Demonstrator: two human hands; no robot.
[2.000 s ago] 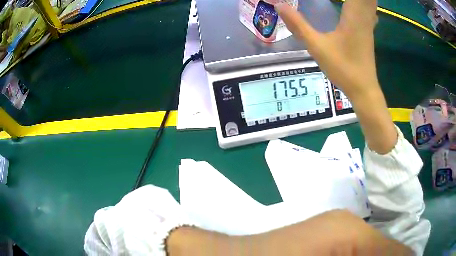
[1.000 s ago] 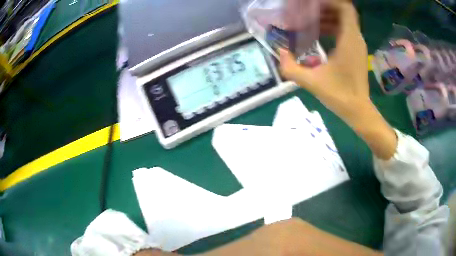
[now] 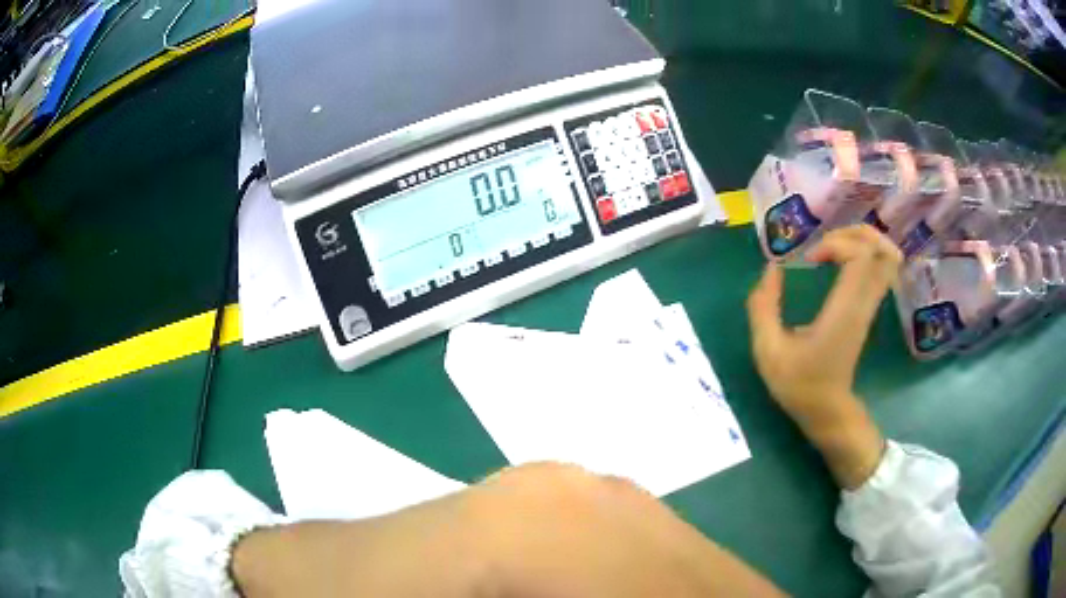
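Note:
The white bench scale [image 3: 456, 210] reads 0.0, and its grey metal pan [image 3: 468, 70] has no box on it. My right hand [image 3: 824, 321] is at the front box of the rear row. Its thumb and fingers are spread across the lower edge of this clear retail box [image 3: 801, 199], which has pink printing and a dark round-cornered picture. My left forearm and part of my left hand [image 3: 514, 537] cross the bottom edge over white angular sheets [image 3: 585, 397]; the left fingers are cut off or hidden.
Clear pink boxes stand in two rows at right; the front one of the nearer row [image 3: 947, 298] is beside my right hand. A black cord [image 3: 216, 339] runs down left of the scale. Yellow edging [image 3: 129, 356] crosses the green surfaces. White paper [image 3: 275, 280] shows under the scale.
My right hand has carried the box off the pan to the row at right. The display went from 175.5 to 0.0. The view has shifted right, and the left forearm stays low.

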